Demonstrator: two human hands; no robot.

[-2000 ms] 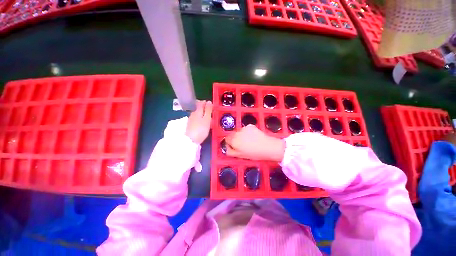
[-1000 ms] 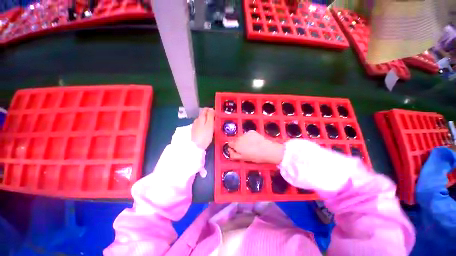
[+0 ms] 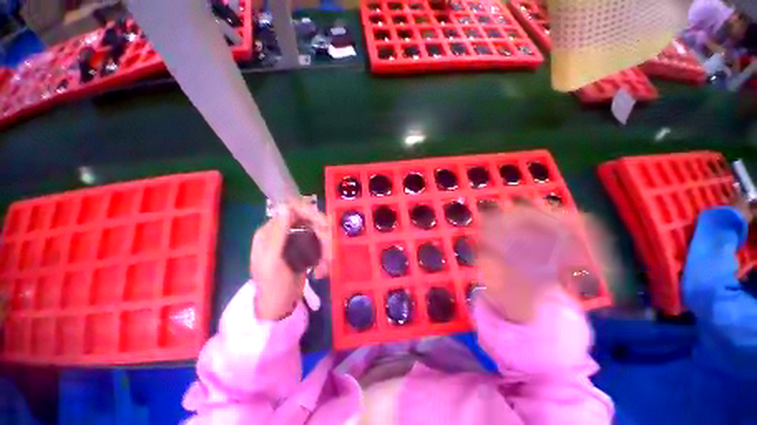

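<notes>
A red compartment tray (image 3: 357,260) lies in front of me with round dark watch heads in its pockets. The third pocket down in its left column is empty. My left hand (image 3: 280,257) is left of the tray, by the foot of the grey post, and holds a dark round watch head (image 3: 303,248). My right hand (image 3: 527,257) is blurred over the right part of the tray and hides several pockets. Whether it holds anything cannot be told.
An empty red tray (image 3: 109,270) lies on the left. The grey support post (image 3: 224,108) slants down between the trays. Stacked red trays (image 3: 635,216) and a blue sleeve (image 3: 718,261) are on the right. Filled trays (image 3: 448,62) and a pale yellow cap (image 3: 614,41) are across the line.
The watch head from the third left pocket has been taken out; one is now in my left hand, which has lifted off the tray's edge. My right hand has moved right, away from that pocket.
</notes>
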